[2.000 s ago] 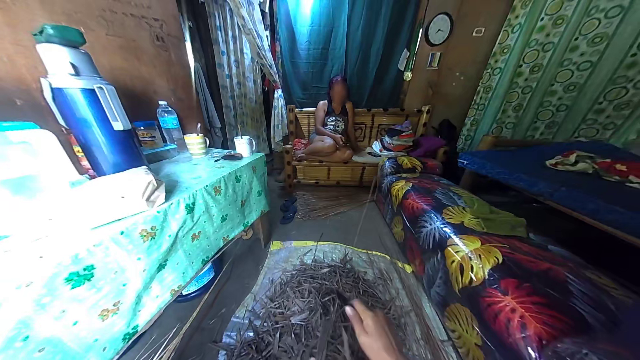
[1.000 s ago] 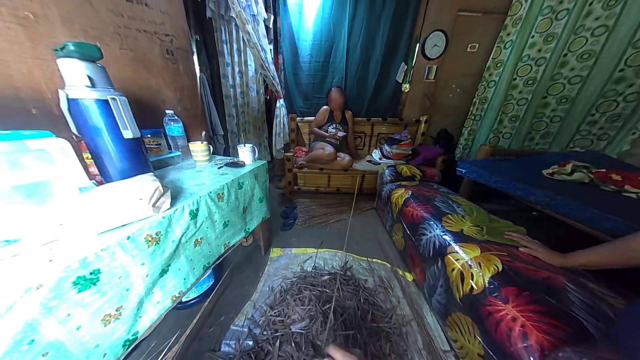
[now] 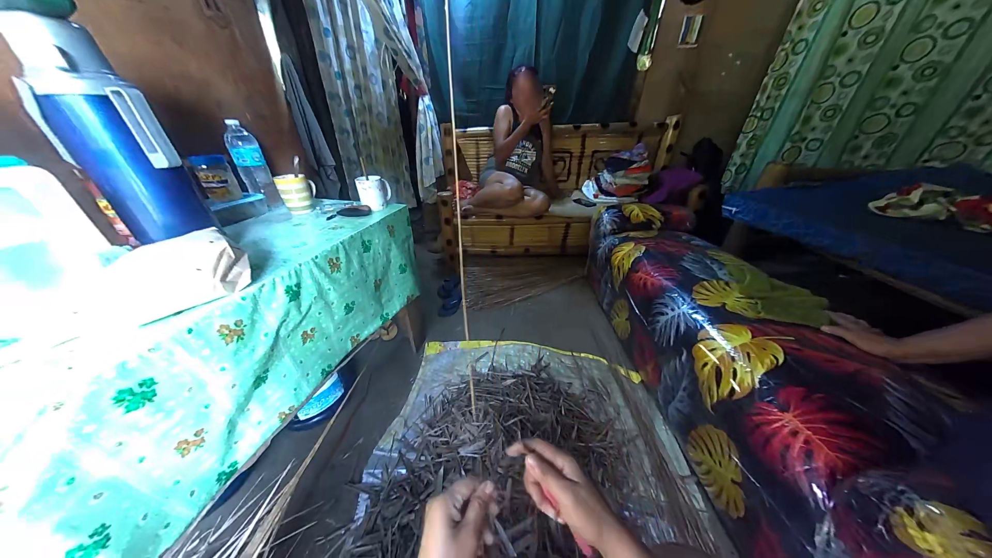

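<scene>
My left hand (image 3: 461,518) is at the bottom centre over a heap of dry brown leaf strips (image 3: 527,418), its thumb and fingers close together; what they pinch is blurred. Just right of it, my right hand (image 3: 562,492) curls around a narrow red object (image 3: 551,502), whose kind I cannot tell. A long thin stick (image 3: 462,271) rises from near my hands past the top of the view; its lower end is lost among the strips. Beneath the heap lies a woven plastic sheet (image 3: 457,349) with a yellow edge.
At left stands a table with a green patterned cloth (image 3: 310,310), a blue thermos (image 3: 116,147) and mugs. Thin sticks (image 3: 271,504) lie below it. A plastic-covered cushion (image 3: 728,349) is at right, another person's hand (image 3: 864,337) on it. A person (image 3: 523,155) sits on a bamboo bench (image 3: 527,232).
Both my hands are now in view over the heap; one second ago only part of one showed. The long stick now reaches much higher. The seated person's hands have moved up near the face, holding something.
</scene>
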